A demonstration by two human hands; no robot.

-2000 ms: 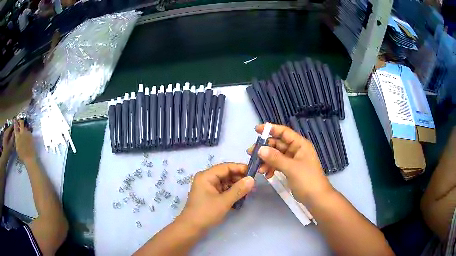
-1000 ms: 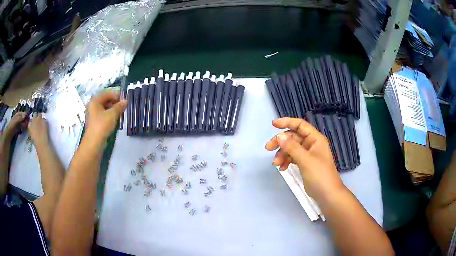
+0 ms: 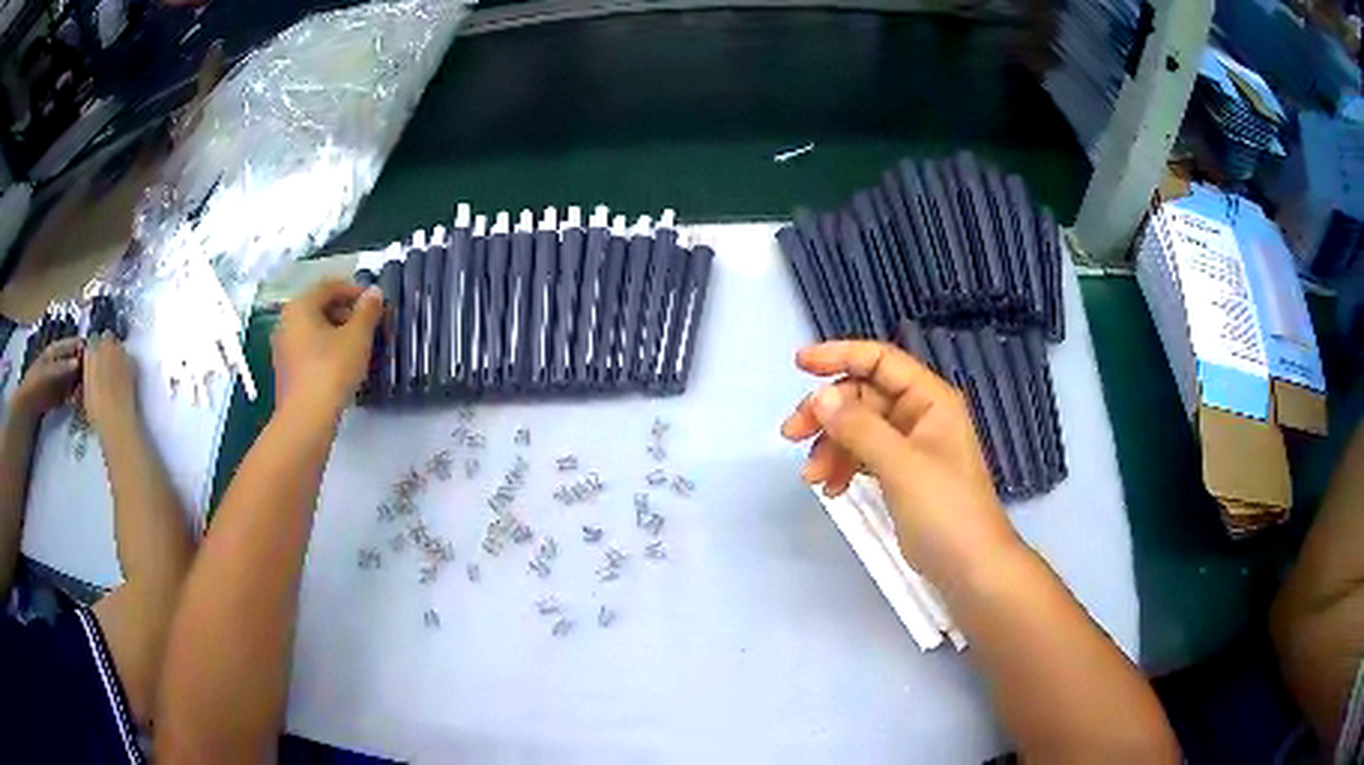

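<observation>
My left hand (image 3: 325,341) is at the left end of the row of assembled barrels (image 3: 524,307), its fingers on the leftmost dark barrel (image 3: 370,359). The row lies side by side with white tips pointing away. My right hand (image 3: 875,426) is raised over the mat, fingers apart and curled, with nothing visible in it. White inner tubes (image 3: 883,568) lie partly under it. Loose dark pen barrels (image 3: 942,247) are piled behind and right of it. Small springs (image 3: 509,508) are scattered at left centre.
A white foam mat (image 3: 718,673) lies under the parts. A crinkled clear plastic bag (image 3: 322,120) is at upper left, beside white sticks and a neighbour's hands (image 3: 90,366). Printed cartons (image 3: 1234,344) are stacked right, near a metal post (image 3: 1144,135). Another person's arm shows at the right edge.
My left hand has carried the dark barrel with its white tip from my right hand to the left end of the row. My right hand has let go of it and opened.
</observation>
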